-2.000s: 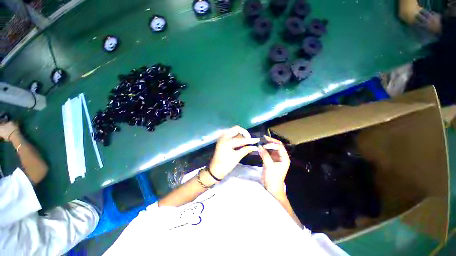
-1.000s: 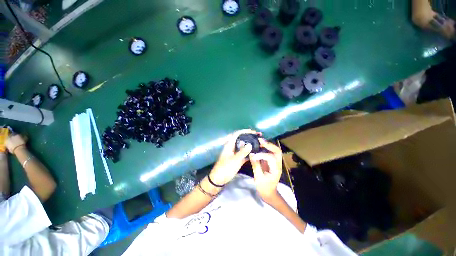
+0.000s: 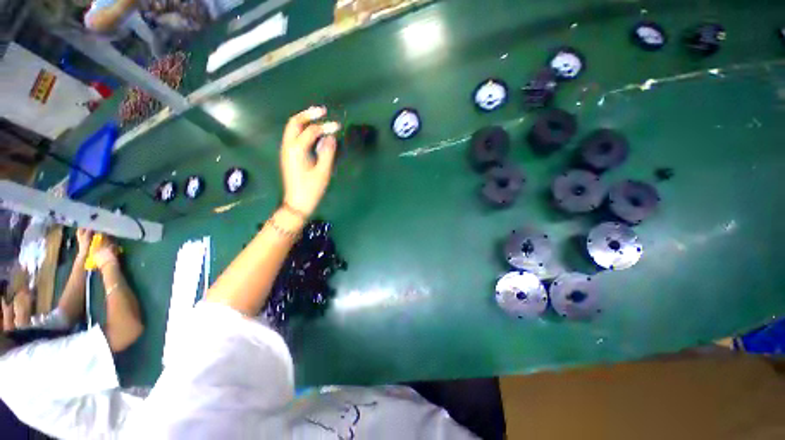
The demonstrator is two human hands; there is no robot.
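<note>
My left hand (image 3: 308, 159) is stretched over the green worktop, fingers curved and apart, with nothing clearly seen in it. A dark round housing (image 3: 361, 138) lies just right of the fingertips, blurred, seemingly on the worktop. My right hand is not in view. Small black inserts (image 3: 308, 271) lie in a glossy heap, partly hidden by my left forearm. Units with pale faces (image 3: 406, 124) stand in a spaced row along the far side. Black housings (image 3: 577, 191) are grouped at the right, several with shiny grey tops.
Pale strips (image 3: 185, 292) lie left of my forearm. A neighbour's hands hold a yellow tool (image 3: 95, 251) at the left. A metal upright (image 3: 77, 210) and a blue tray (image 3: 91, 161) are at the left. The carton (image 3: 645, 400) is below the near edge.
My left hand has left the housing held at my lap and reached to the far side. My right hand has gone out of view. The view has swung and shows more of the far side.
</note>
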